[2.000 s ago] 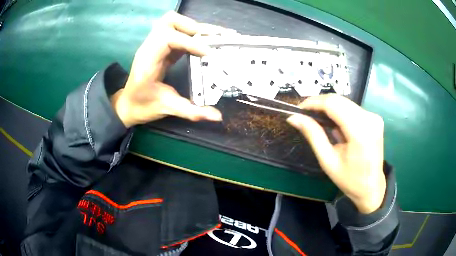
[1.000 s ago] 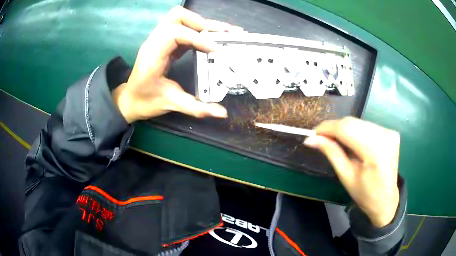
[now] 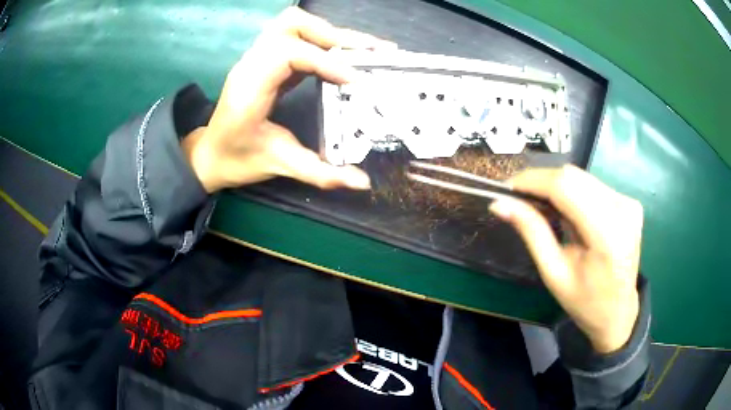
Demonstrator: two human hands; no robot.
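My left hand [image 3: 268, 120] grips the left end of the silver-white plate assembly [image 3: 437, 116] and holds it over the black parts tray [image 3: 321, 215]. The plate's scalloped edge faces me, with small dark contact slots [image 3: 387, 145] in its recesses. My right hand [image 3: 581, 244] holds the metal tweezers [image 3: 457, 181] like a pen. Their tips are just below the scalloped edge, apart from the plate, above the heap of fine copper-coloured pins [image 3: 449, 204]. Whether a pin is between the tips is too small to tell.
The tray has a raised rim [image 3: 599, 120] and lies on a glossy green bench [image 3: 88, 76]. The bench's near edge curves in front of my dark jacket [image 3: 216, 320]. A grey floor with a yellow line [image 3: 24, 212] shows at the lower left.
The tweezers left the plate's edge, dipped toward the copper pins with tips together, and are now higher with the two prongs apart. The plate has shifted slightly right.
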